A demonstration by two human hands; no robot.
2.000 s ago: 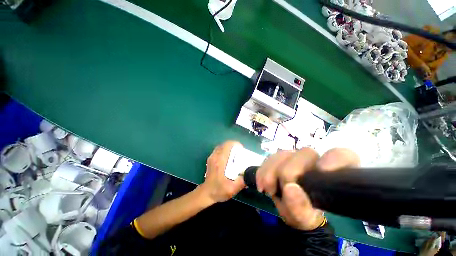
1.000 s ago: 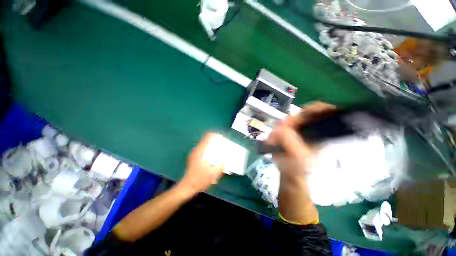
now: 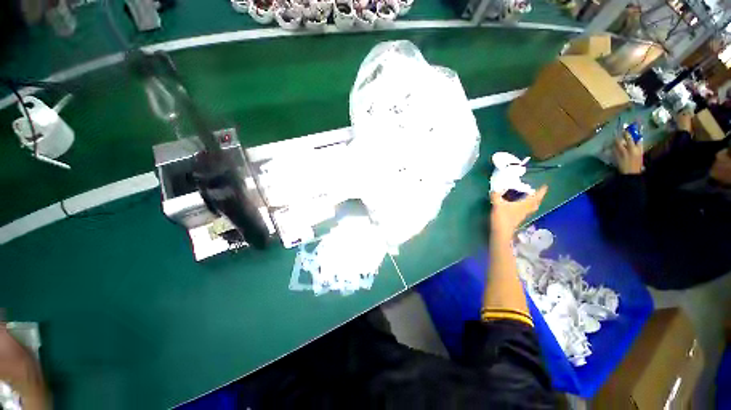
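Note:
My right hand [image 3: 517,210] is at a white camera body [image 3: 508,174] on the bench, touching its lower end by a dark opening; its fingers look partly spread, and I cannot tell if they grip. My left hand [image 3: 22,372] is at the lower left edge, blurred and mostly cut off, with the pale corner of a white unit [image 3: 30,332] showing at it. The black electric screwdriver [image 3: 228,192] hangs blurred in front of the grey screw feeder [image 3: 178,170].
A bulging clear bag of white parts [image 3: 417,120] stands right of the feeder, with small clear bags [image 3: 341,260] before it. A cardboard box [image 3: 565,104] is beyond my right hand. A blue bin [image 3: 589,376] is below. Another person's hand [image 3: 629,154] works at the far right.
The view has swung right. My right hand has let go of the screwdriver and reached the white camera body near the box. My left hand with the white unit is now at the left edge.

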